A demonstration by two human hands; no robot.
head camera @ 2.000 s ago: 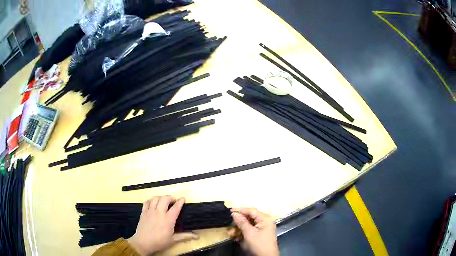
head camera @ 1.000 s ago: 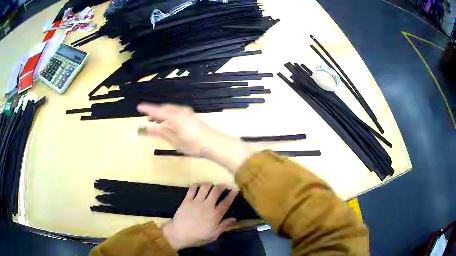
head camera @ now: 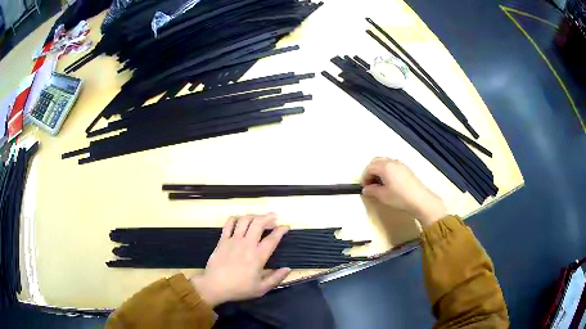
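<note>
A flat batch of black strips [head camera: 173, 247] lies along the near table edge, its ends uneven. My left hand [head camera: 247, 260] lies flat on top of this batch, fingers spread a little. Two separate black strips [head camera: 257, 191] lie side by side farther in. My right hand [head camera: 392, 186] pinches their right ends between thumb and fingers; whether it grips one or both is hard to tell. A working group of strips [head camera: 193, 122] with stepped ends lies beyond them.
The main pile of strips [head camera: 212, 38] is at the far side with clear plastic [head camera: 170, 18]. A slanted bundle [head camera: 417, 128] with a tape roll [head camera: 389, 72] and two thin strips [head camera: 424, 77] are at right. A calculator [head camera: 56, 101] and upright bundle [head camera: 13, 218] are at left.
My right hand has moved from over the table's middle to the right ends of the two strips. These strips now lie closer together. My left hand stays on the near batch.
</note>
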